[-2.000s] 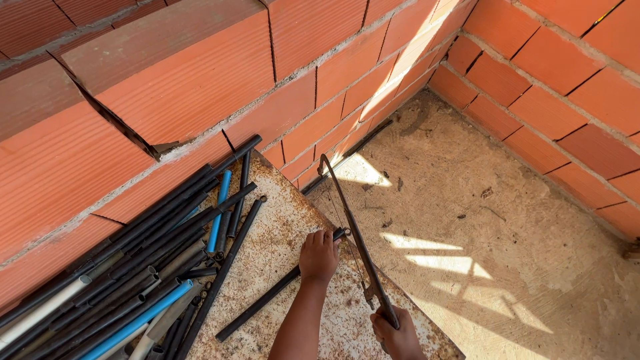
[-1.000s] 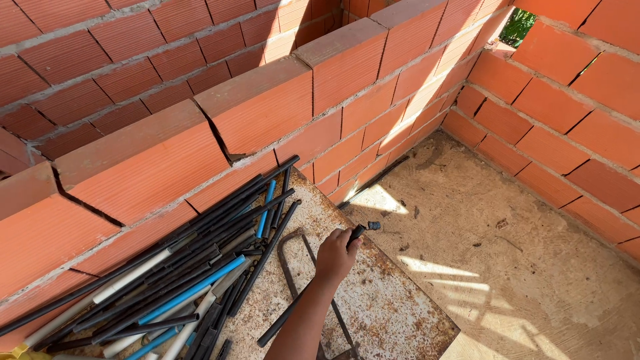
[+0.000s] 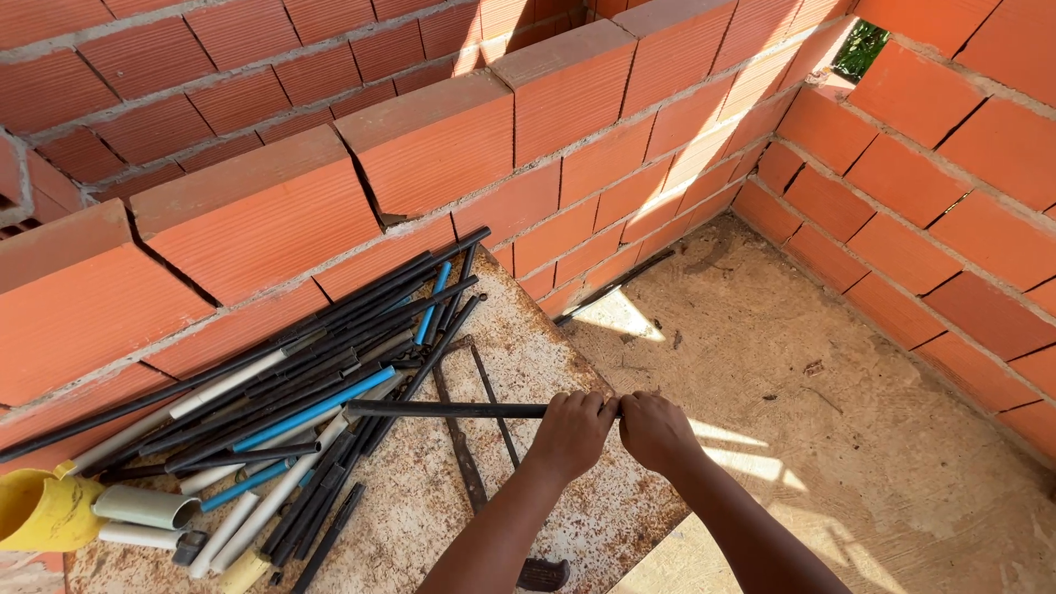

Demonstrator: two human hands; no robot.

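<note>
A black plastic pipe (image 3: pixel 462 409) lies level above the rusty metal tabletop (image 3: pixel 528 330), its left end over the pile of pipes. My left hand (image 3: pixel 575 429) is closed around it near its right end. Right beside it, my right hand (image 3: pixel 656 429) grips that end, which its fingers hide. Beneath the pipe a hacksaw (image 3: pixel 462 458) rests on the tabletop, its handle (image 3: pixel 543 573) toward me and partly behind my left forearm.
Black, white and blue pipe pieces (image 3: pixel 330 388) are heaped on the table's left side, by a yellow pipe fitting (image 3: pixel 74 511) and a grey pipe piece (image 3: pixel 147 506). A brick wall (image 3: pixel 429 157) borders the table; concrete floor (image 3: pixel 767 363) extends right.
The hacksaw, in my right hand two seconds ago, now lies on the tabletop. My right hand has come onto the pipe beside my left, and the pipe has turned from slanting to level.
</note>
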